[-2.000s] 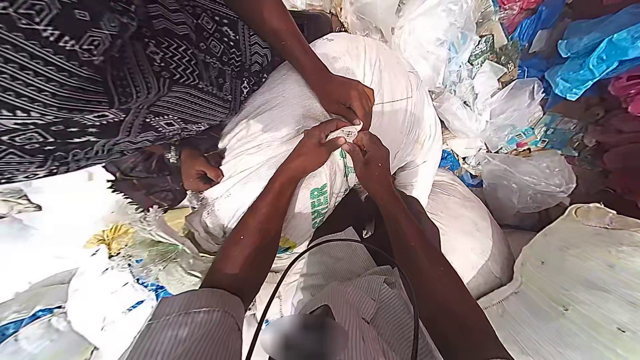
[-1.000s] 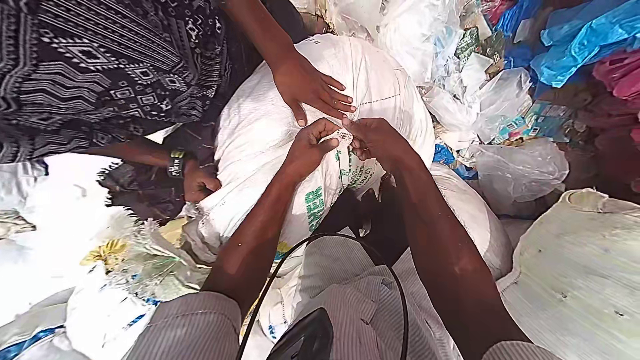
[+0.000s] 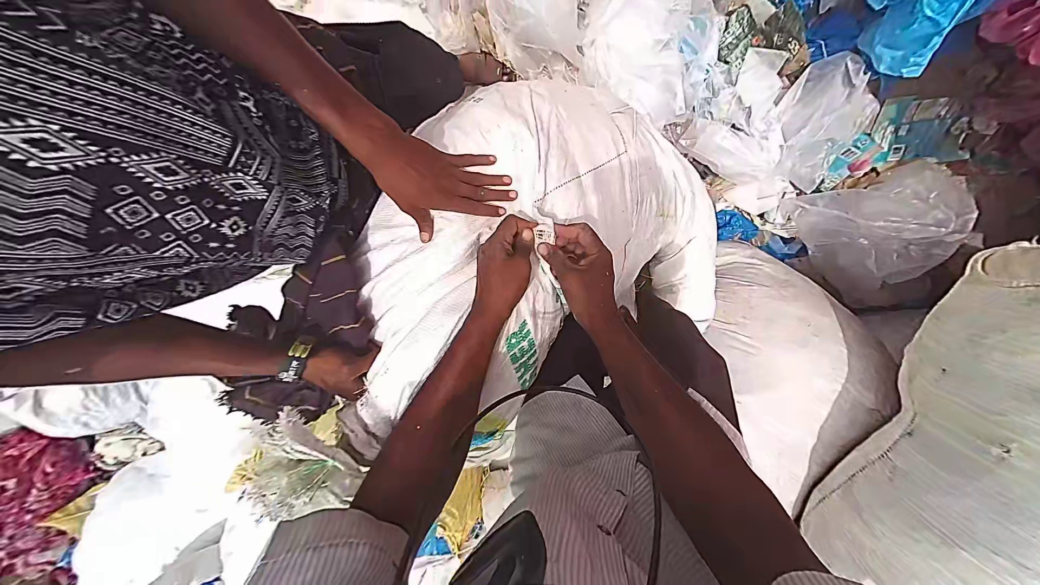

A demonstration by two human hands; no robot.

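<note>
A stuffed white woven sack (image 3: 585, 154) with green print stands between me and another person. Both my hands meet at its upper front. My left hand (image 3: 508, 260) pinches the left edge of a small white tag (image 3: 544, 234) that bears writing. The tag's right side is between the thumb and fingers of my right hand (image 3: 578, 264). Whether the tag is fixed to the sack, I cannot tell. Close to my left hand, the other person's hand (image 3: 443, 183) lies spread on the sack; their other hand (image 3: 341, 367), below a wristband, is at the sack's left side.
Another full white sack (image 3: 772, 349) stands to the right, beside a large pale woven sack (image 3: 934, 455). Clear plastic bags (image 3: 886, 219) and blue plastic (image 3: 910, 36) are heaped at the upper right. More plastic waste (image 3: 41, 496) lies at the lower left. A dark cable loops across my lap.
Two seconds ago the other person's upper hand was at my fingers; it has drawn back to the left and lies spread on the sack. My hands still hold the tag.
</note>
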